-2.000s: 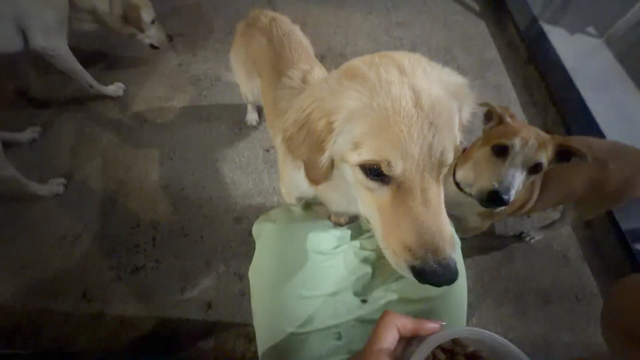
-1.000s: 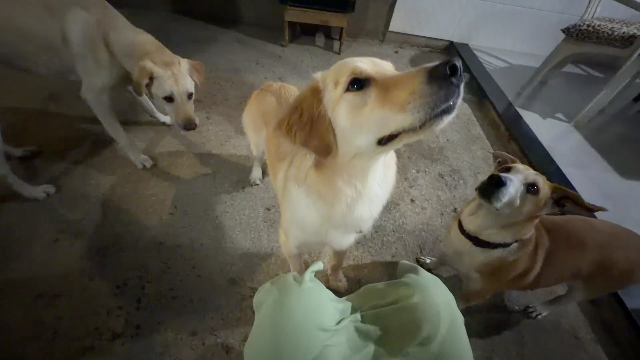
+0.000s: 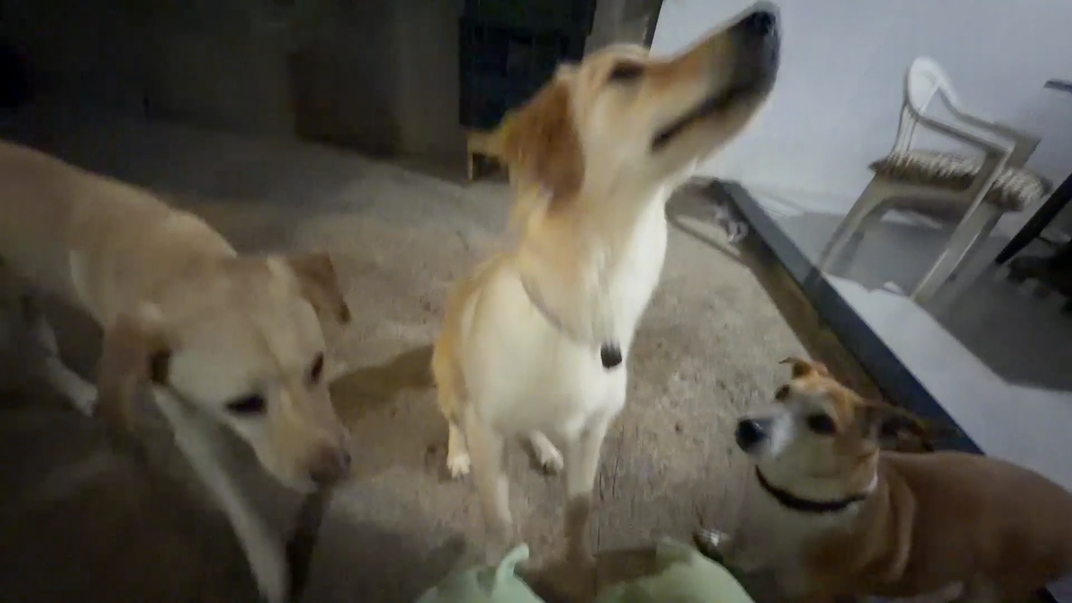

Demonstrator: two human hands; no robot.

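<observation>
Neither of my hands shows in the head view now. A golden dog (image 3: 544,352) sits upright in the middle, its muzzle raised to the upper right, with a thin collar and a dark tag at its chest. At the left a pale yellow dog (image 3: 243,352) stands with its head lowered. A tan dog with a white muzzle and a dark collar (image 3: 846,486) is at the lower right, looking up to the left. Light green cloth (image 3: 678,578) over my lap shows at the bottom edge.
A plastic armchair (image 3: 955,176) with a patterned cushion stands at the upper right. A dark raised edge (image 3: 846,327) runs diagonally between the rough concrete floor (image 3: 360,218) and a paler floor. A dark object (image 3: 523,67) on short legs is behind the golden dog.
The hand and the container of food seen earlier at the bottom are out of view. The golden dog has lifted its head, and the pale dog has come nearer. The view has tilted up.
</observation>
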